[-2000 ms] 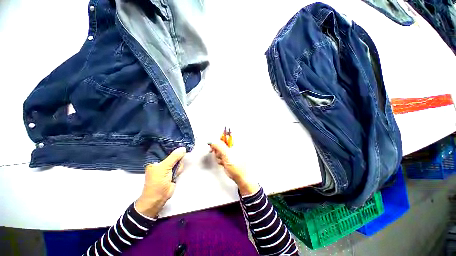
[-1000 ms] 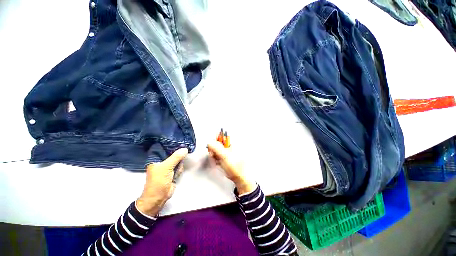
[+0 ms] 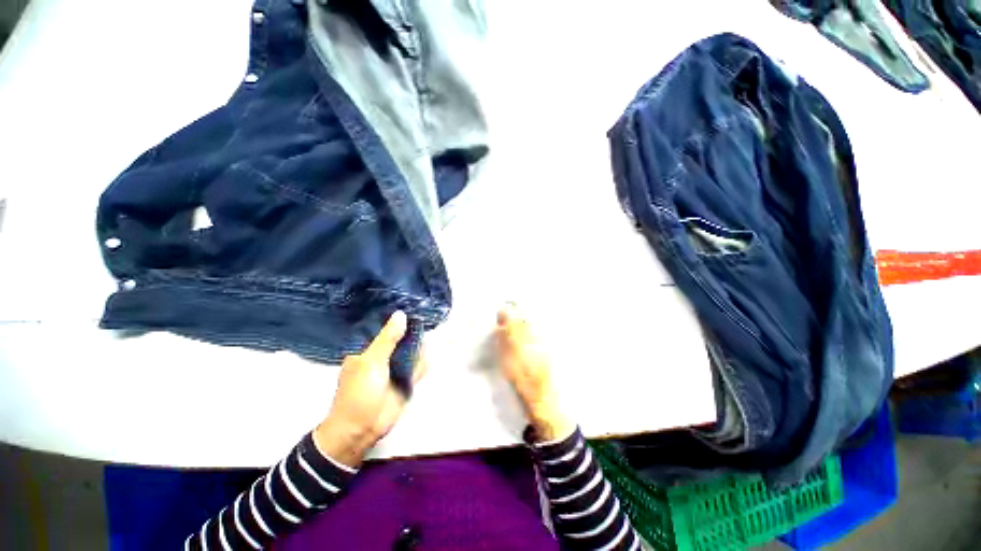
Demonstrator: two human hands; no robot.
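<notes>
A dark blue denim jacket (image 3: 290,194) lies spread on the white table at the left, with silvery buttons along its left edge and a paler grey-blue inside face showing at the top. My left hand (image 3: 371,387) grips the right-hand corner of its waistband (image 3: 237,312) between thumb and fingers. My right hand (image 3: 525,361) is just right of that corner, apart from the jacket, with its fingers curled. The orange snips do not show now; whether they are inside the right hand is hidden.
A second heap of dark denim (image 3: 753,258) lies at right and hangs over the table edge. A red-orange strip (image 3: 927,266) is beyond it. Green (image 3: 753,506) and blue (image 3: 877,484) crates stand below the edge. More denim (image 3: 861,43) lies at the top right on the white table (image 3: 581,377).
The view has shifted, so the jacket and heap sit further right and mostly lower. My right hand has turned, and the orange snips seen before no longer show. My left hand keeps its grip.
</notes>
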